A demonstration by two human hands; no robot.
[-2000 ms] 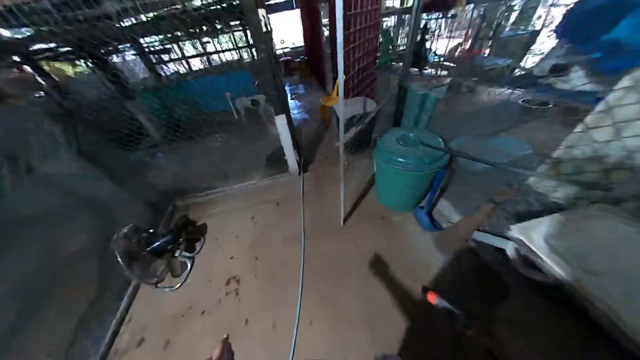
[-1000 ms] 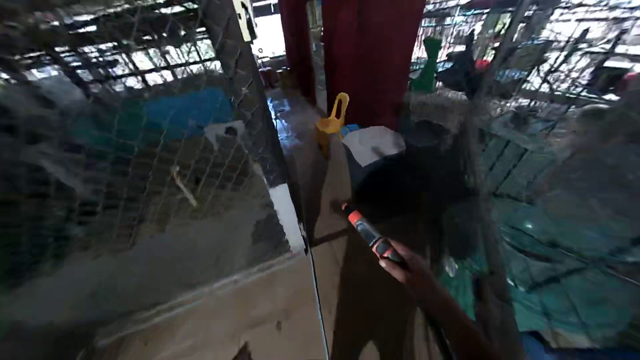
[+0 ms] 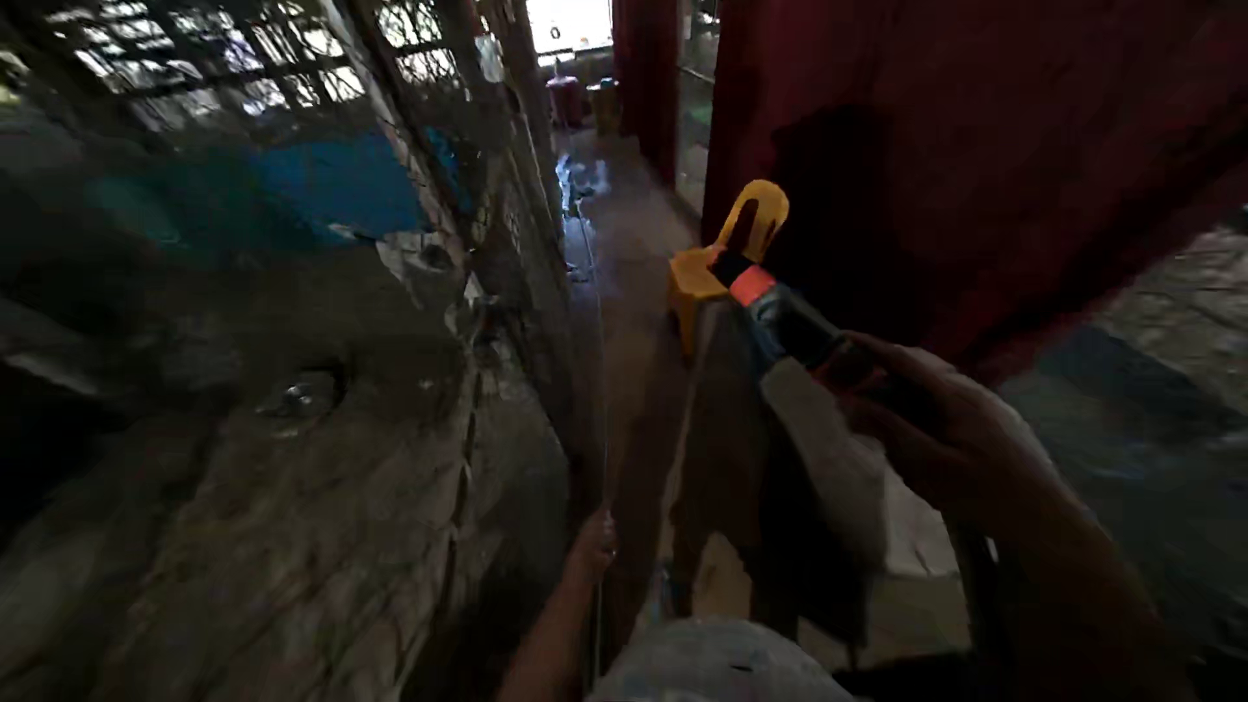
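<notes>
My right hand (image 3: 916, 414) is closed around a hose nozzle (image 3: 795, 317), black and grey with an orange-red band, pointing up and left. The nozzle's tip overlaps the seat of a yellow plastic chair (image 3: 694, 273) that stands farther off beside a dark red curtain. My left hand (image 3: 597, 541), low in the middle of the view, is closed on a thin hose (image 3: 602, 390), which runs ahead along the passage floor. Blur and shade hide the fingers of both hands in part.
A narrow passage floor (image 3: 634, 214) leads away, wet and shiny at its far part. Along its left side runs a wire-mesh fence (image 3: 517, 195) with posts; the dark red curtain (image 3: 907, 185) hangs on the right. Containers (image 3: 565, 102) stand at the far end.
The view has moved forward into the passage, so the yellow chair and red curtain are nearer. My right hand with the nozzle has come higher in view. My left hand now shows on the hose.
</notes>
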